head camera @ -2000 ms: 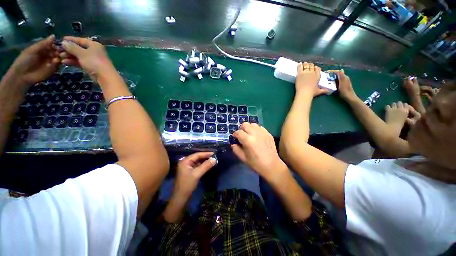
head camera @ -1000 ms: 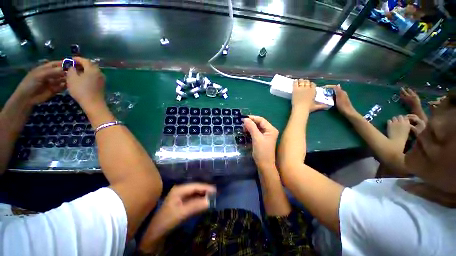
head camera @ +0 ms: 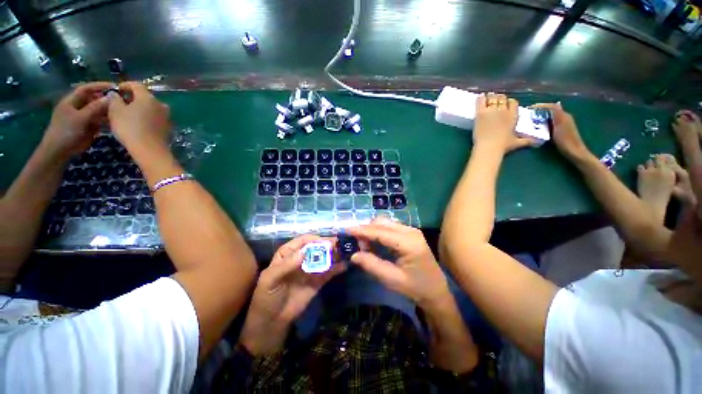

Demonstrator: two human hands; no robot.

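My left hand (head camera: 283,286) holds a housing with board (head camera: 316,257) in its fingertips, its white square rim and bluish-green face turned up to the camera. My right hand (head camera: 406,262) holds a black cover (head camera: 348,246) between thumb and fingers, close to the right of the housing. Whether the two parts touch, I cannot tell. The clear tray (head camera: 296,221) lies just beyond my hands, with rows of black covers in its far pockets and shiny empty pockets nearer me. Piled units (head camera: 306,109) with white stems lie behind the tray.
A worker at left holds a small part over another tray (head camera: 100,238). A person at right grips a white power strip (head camera: 456,108), its power cord (head camera: 369,95) crossing the bench. Small units (head camera: 249,41) sit on the dark line. Further right are more hands.
My right hand has come back from the tray with a black cover. My left hand has risen and turned the housing face up beside it. The left neighbour's hands have shifted slightly.
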